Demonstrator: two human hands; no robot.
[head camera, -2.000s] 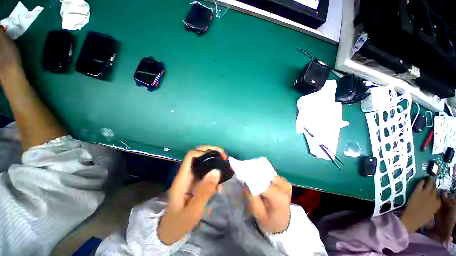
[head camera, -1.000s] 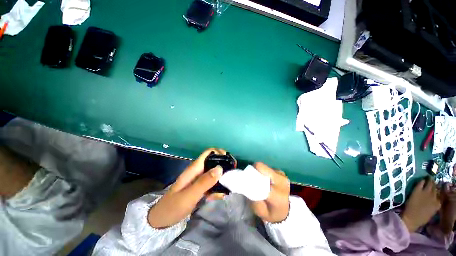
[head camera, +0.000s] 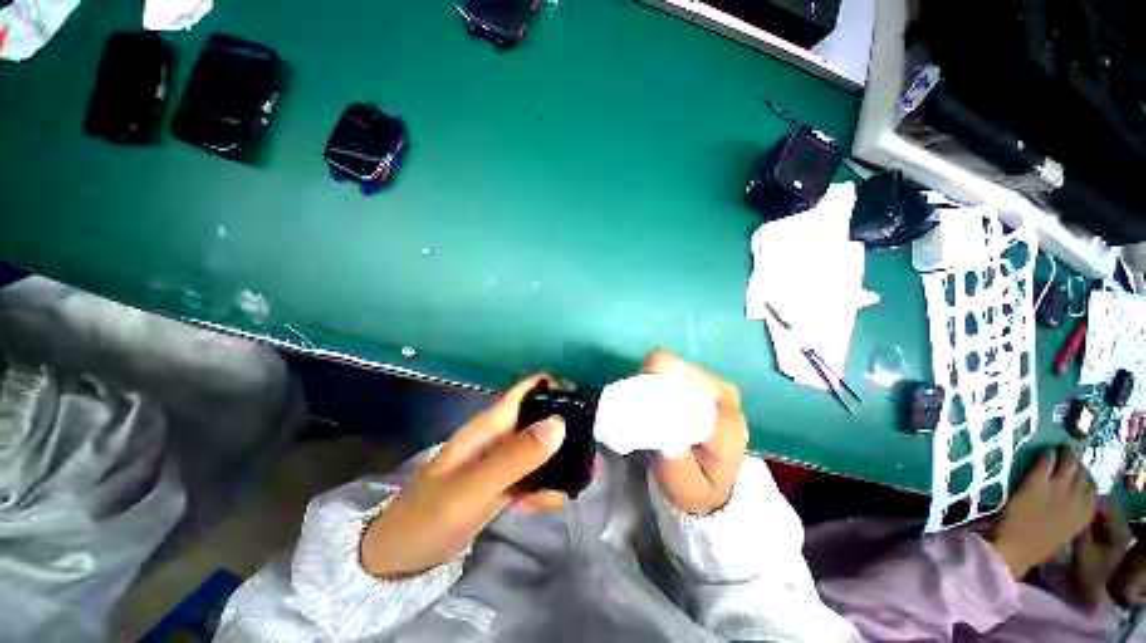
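Note:
My left hand (head camera: 459, 484) holds a black watch body (head camera: 561, 440) just in front of the bench edge, thumb on its face; a little red shows on its right side. My right hand (head camera: 706, 440) holds a folded white cloth (head camera: 655, 415) beside the watch body's right side. The cloth hides some of my right fingertips. I cannot tell if the cloth touches the watch body. Another black watch body (head camera: 366, 146) with blue and red edge bits lies on the green mat (head camera: 528, 189), and one more (head camera: 499, 18) lies at the top edge.
Two larger black cases (head camera: 228, 96) lie at upper left. At right are a black corded unit (head camera: 796, 172), a white cloth (head camera: 811, 283) with tweezers (head camera: 817, 362), a perforated white sheet (head camera: 982, 364) and a small black module (head camera: 924, 408). A neighbour's hand (head camera: 1049, 509) is at lower right.
My right hand has moved the cloth slightly right and up. The watch body in my left hand is turned to show a larger black face. The view has shifted, so bench items at left sit higher.

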